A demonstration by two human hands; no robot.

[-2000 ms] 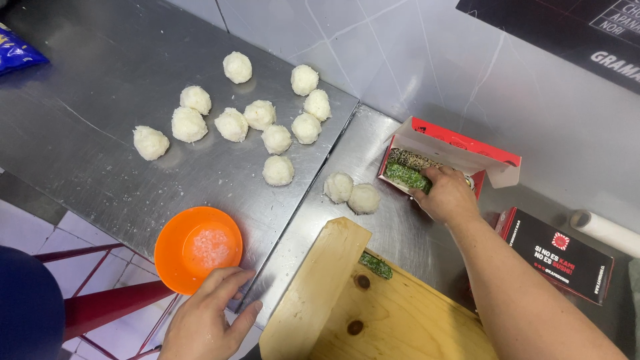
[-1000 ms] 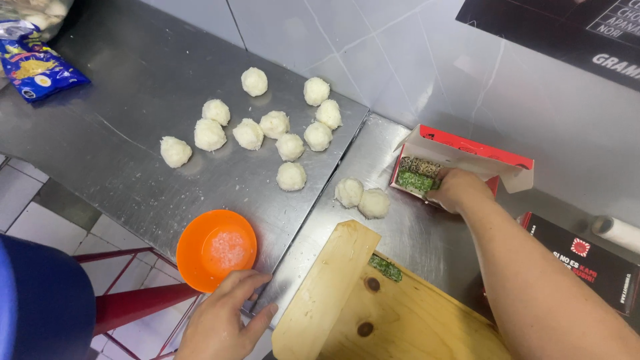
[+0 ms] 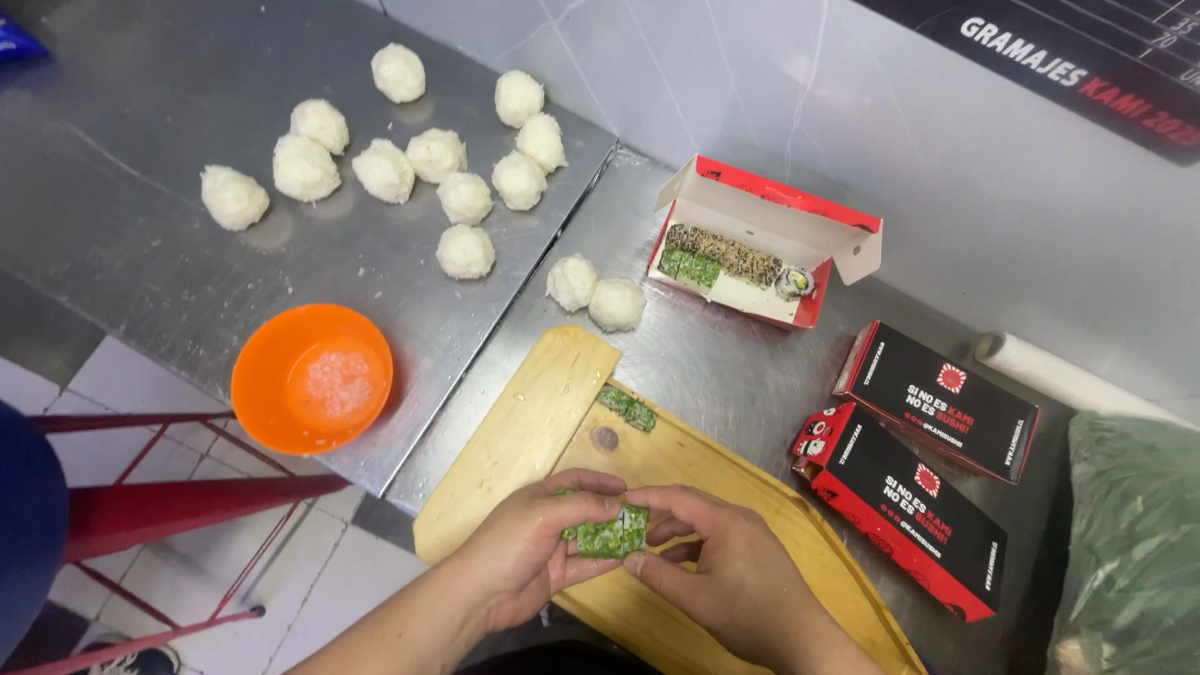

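Note:
Between my left hand (image 3: 539,539) and my right hand (image 3: 717,553), both closed around it, is a green-coated sushi roll portion (image 3: 611,536), held over the wooden board (image 3: 750,525). Another green-coated sushi piece (image 3: 627,408) lies at the board's upper left corner, beside a pale wooden piece (image 3: 525,422). Behind the board stands an open red and white box (image 3: 792,314). Inside are a sesame-coated roll (image 3: 722,253), green-coated pieces (image 3: 689,267) in front of it and a sushi piece with its cut face up (image 3: 794,282) at the right end.
Several rice balls (image 3: 306,169) sit on the steel table at the left; two more (image 3: 616,305) are near the board. An orange bowl (image 3: 312,378) is at that table's front edge. Two closed boxes (image 3: 947,403), a white roll (image 3: 1078,380) and a green-filled plastic bag (image 3: 1130,544) are at the right.
My right hand has left the open box and come down to my left hand, which has moved from beside the orange bowl to over the board. Both hands now hold green-coated sushi.

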